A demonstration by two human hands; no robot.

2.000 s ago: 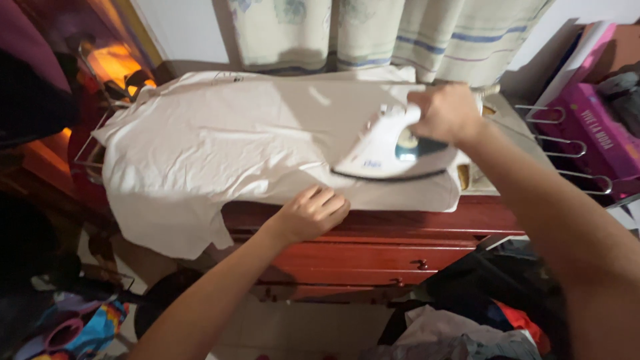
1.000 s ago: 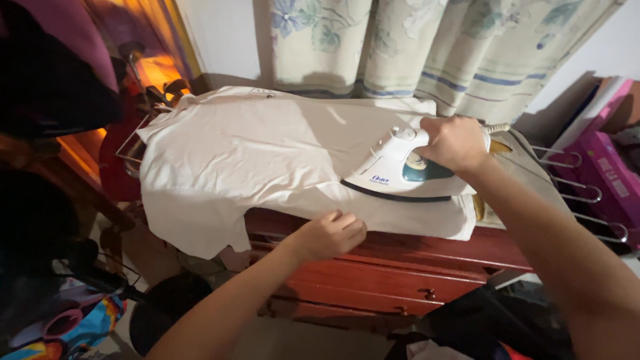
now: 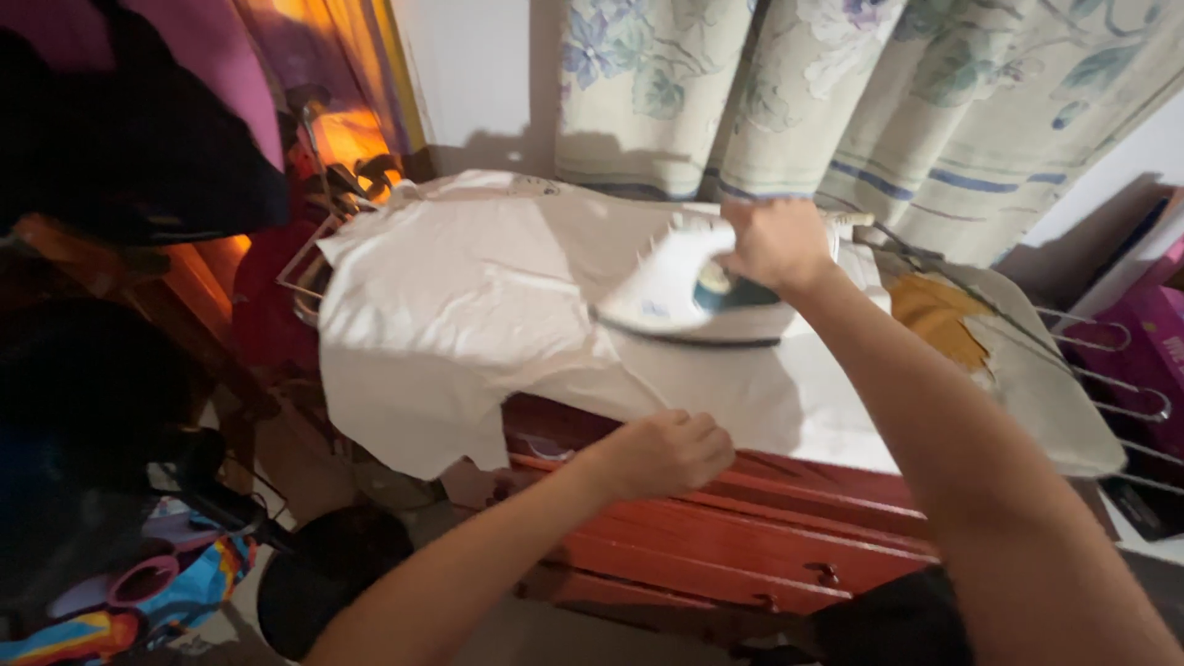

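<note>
A white T-shirt (image 3: 435, 305) lies spread over a small ironing board (image 3: 1054, 388), with creases at its left part and one sleeve hanging over the front edge. My right hand (image 3: 782, 245) grips the handle of a white and teal electric iron (image 3: 684, 296), whose soleplate is on the shirt right of the creases. The iron is slightly blurred. At the shirt's front edge, my left hand (image 3: 671, 453) has its fingers curled at the fabric; whether they pinch it cannot be told. A mustard-coloured patch (image 3: 939, 319) shows on the board at the right.
Below the board stands a red wooden chest of drawers (image 3: 740, 546). Metal wire bars (image 3: 1128, 407) stick out at the right, beside a magenta box (image 3: 1142, 342). A floral curtain (image 3: 647, 102) hangs behind. The iron's cord (image 3: 990, 305) runs across the board's right part.
The iron, in my right hand, has moved on the shirt away from the front edge. My left hand stays near that edge. The view has shifted.
</note>
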